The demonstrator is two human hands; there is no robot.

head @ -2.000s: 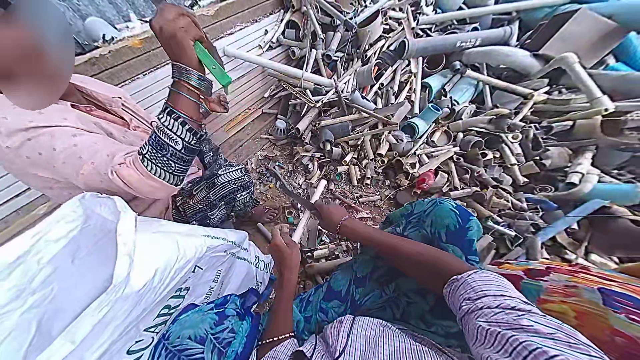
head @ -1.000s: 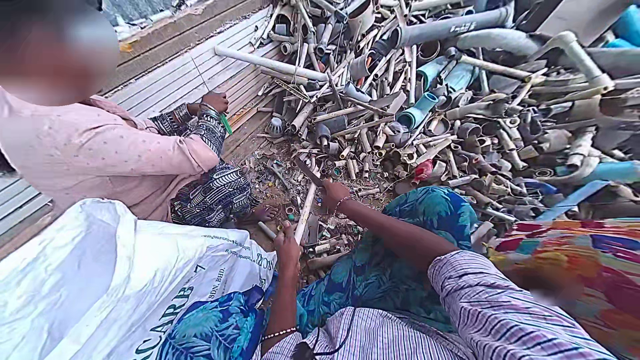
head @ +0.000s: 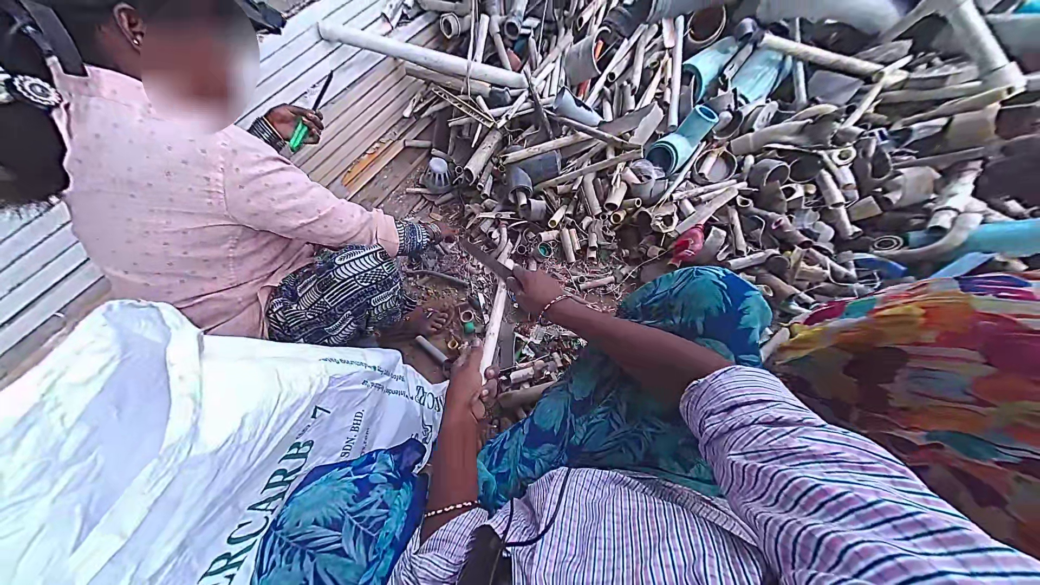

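Note:
My left hand (head: 471, 380) is closed around the lower end of a white plastic pipe (head: 494, 325), which points away from me over the ground. My right hand (head: 536, 291) grips a knife with a dark, flat blade (head: 486, 260). The blade lies across the pipe near its far part; whether it touches the pipe I cannot tell. Small pipe pieces and shavings lie on the ground below both hands.
A co-worker (head: 203, 203) sits at the left, holding a green-handled tool (head: 299, 135). A large heap of scrap pipes and fittings (head: 617, 162) fills the far and right side. A printed white sack (head: 187, 406) lies at the near left, and a long pale pipe (head: 422, 55) beyond.
The co-worker's raised arm with the green-handled tool has come down, and their other hand now reaches toward the ground near my knife. My hands keep hold of the pipe and knife.

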